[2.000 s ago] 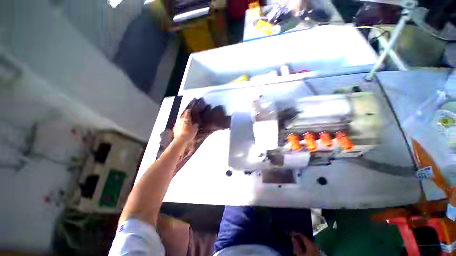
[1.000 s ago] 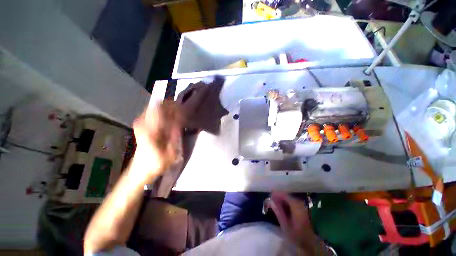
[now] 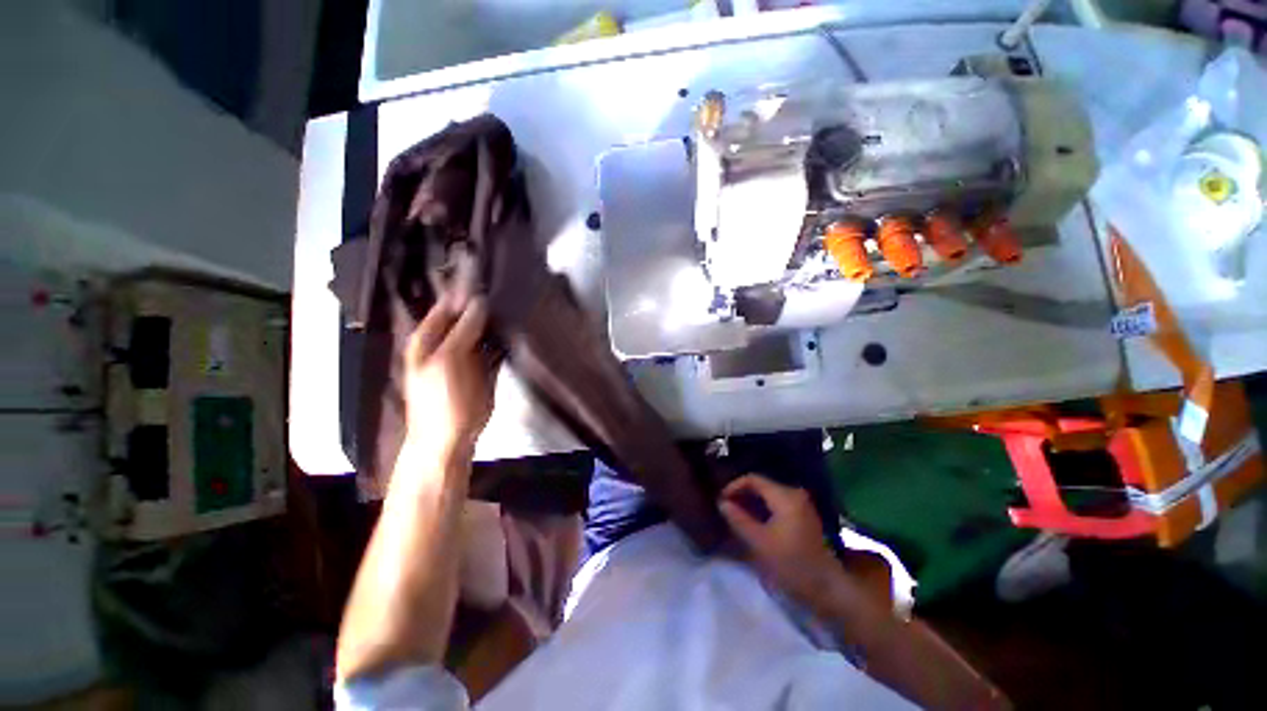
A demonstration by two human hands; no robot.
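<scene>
A dark brown cloth garment [image 3: 563,354] lies bunched at the left of the white machine table, and a strip of it runs down over the front edge to my lap. My left hand [image 3: 452,361] grips the bunched part. My right hand [image 3: 778,528] is at my lap by the strip's lower end, fingers curled; whether it holds the cloth is unclear. The grey-white overlock machine [image 3: 917,146] stands right of the cloth, with orange tension knobs [image 3: 900,247]. No cloth lies on its pale cloth plate [image 3: 646,264].
A white tray [image 3: 459,49] stands behind the table [image 3: 1000,368]. A control box [image 3: 209,403] is at the left. An orange strapped holder [image 3: 1206,445] and a red plastic stool [image 3: 1035,479] are at the lower right. A plastic bag with a round spool [image 3: 1220,188] lies at the right.
My left hand has come onto the bunched cloth. The garment now stretches from the table to my lap. My right hand has moved up beside the strip. The view has tilted down.
</scene>
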